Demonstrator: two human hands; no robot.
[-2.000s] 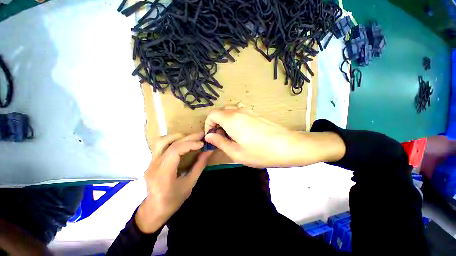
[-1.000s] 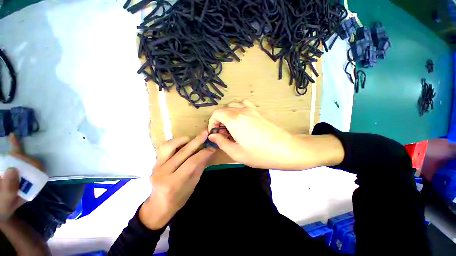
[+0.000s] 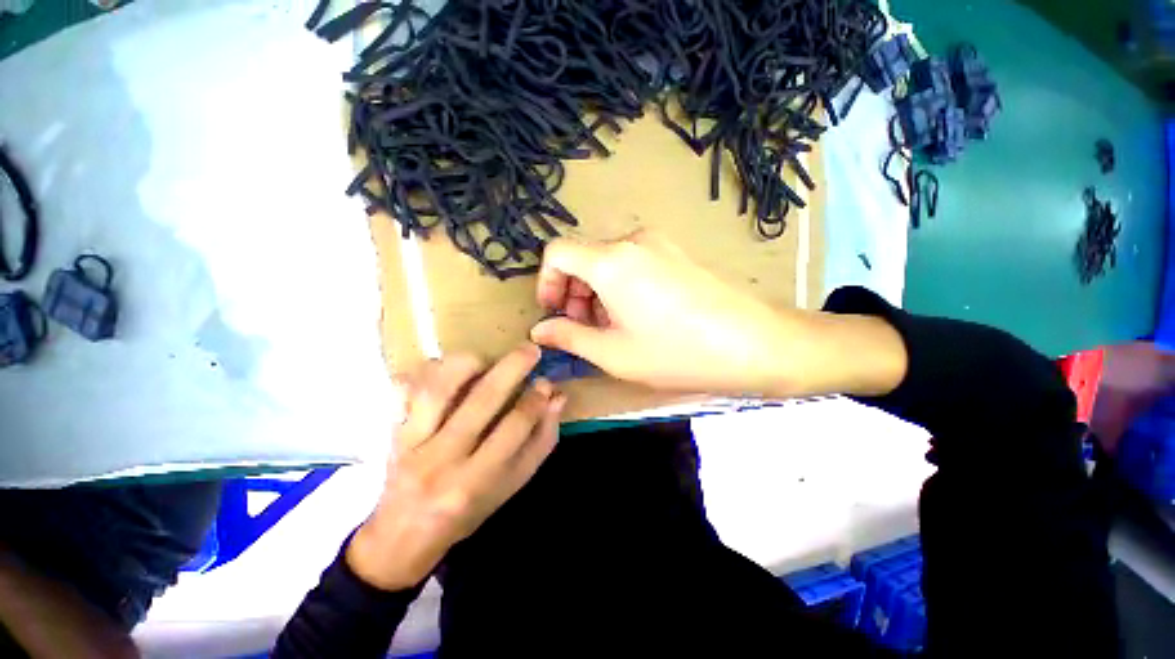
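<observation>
A small dark blue fabric piece [image 3: 563,367] is between my two hands at the near edge of the tan work board [image 3: 644,193]. My left hand [image 3: 470,444] holds it from the left with the fingertips. My right hand [image 3: 631,315] touches its upper side with bent fingers; its thumb and fingers are close together near a dark bit of loop, mostly hidden. Much of the piece is covered by my fingers. The tangled heap of black loops [image 3: 515,103] lies at the top of the board, just beyond my hands.
A stack of blue blocks [image 3: 941,110] lies right of the heap. A small loop bunch [image 3: 1098,236] is on the green bench at far right. Two finished pieces [image 3: 81,299] lie on the white sheet [image 3: 245,258] at left. A person's arm and leg show at lower left.
My right hand has opened slightly and more of the blue piece shows. The other person's hand with a white item, seen a second ago, has gone; two separate blue pieces now lie at far left.
</observation>
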